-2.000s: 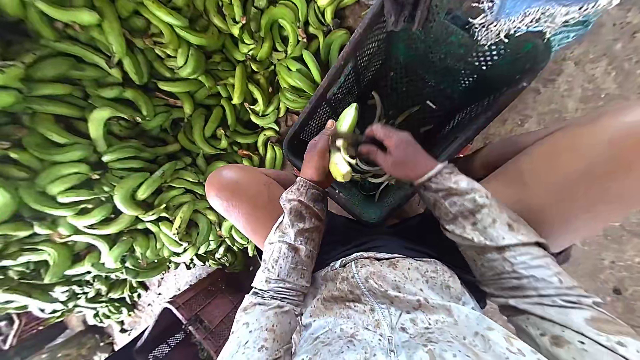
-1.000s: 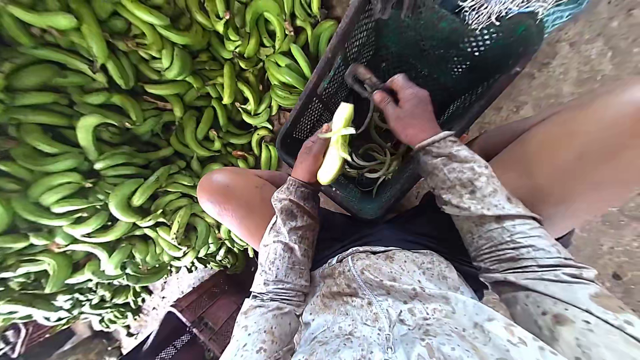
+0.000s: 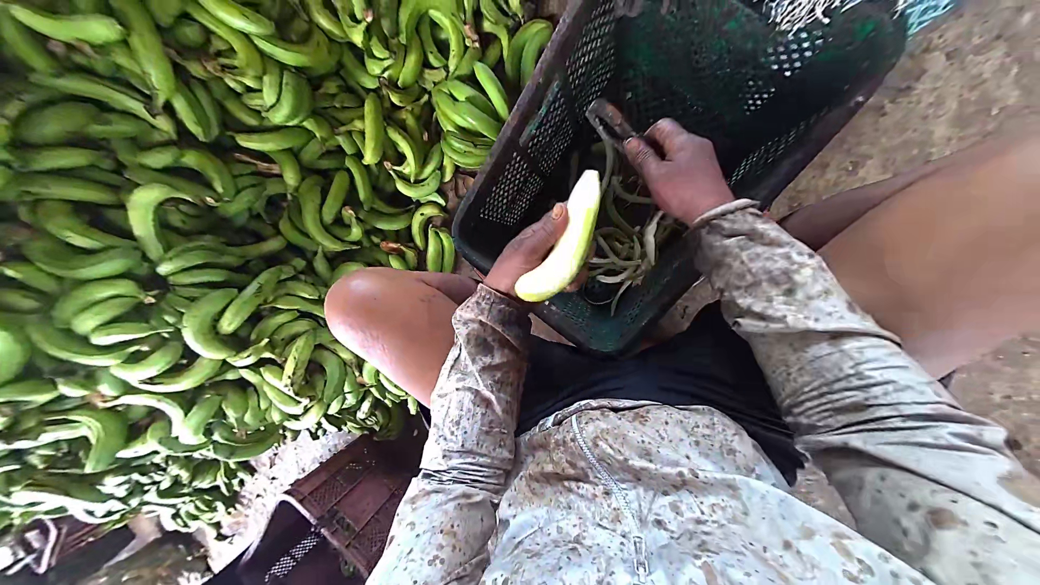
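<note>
My left hand point(image 3: 532, 250) grips a pale, peeled green banana or plantain point(image 3: 566, 244), tilted over the near left edge of a dark green plastic crate point(image 3: 621, 321). My right hand point(image 3: 681, 169) is to its right, over the crate, closed on a dark peeler or blade tool point(image 3: 609, 122) whose end points up and left. The tool and the fruit are apart. Below the hands, long thin strips of peel point(image 3: 638, 252) lie in the bottom of the crate. Part of the handle is hidden in my right fingers.
A large heap of unpeeled green bananas or plantains point(image 3: 211, 260) fills the left side. A maroon plastic crate point(image 3: 357, 496) stands at the lower left. Bent bare legs flank the green crate. White and blue stringy material point(image 3: 812, 12) hangs at its far edge, with dirt ground to the right.
Strips of peel that hung on the fruit one second ago are off it now. My right hand, over the fruit two seconds ago, has moved away to the right with the tool.
</note>
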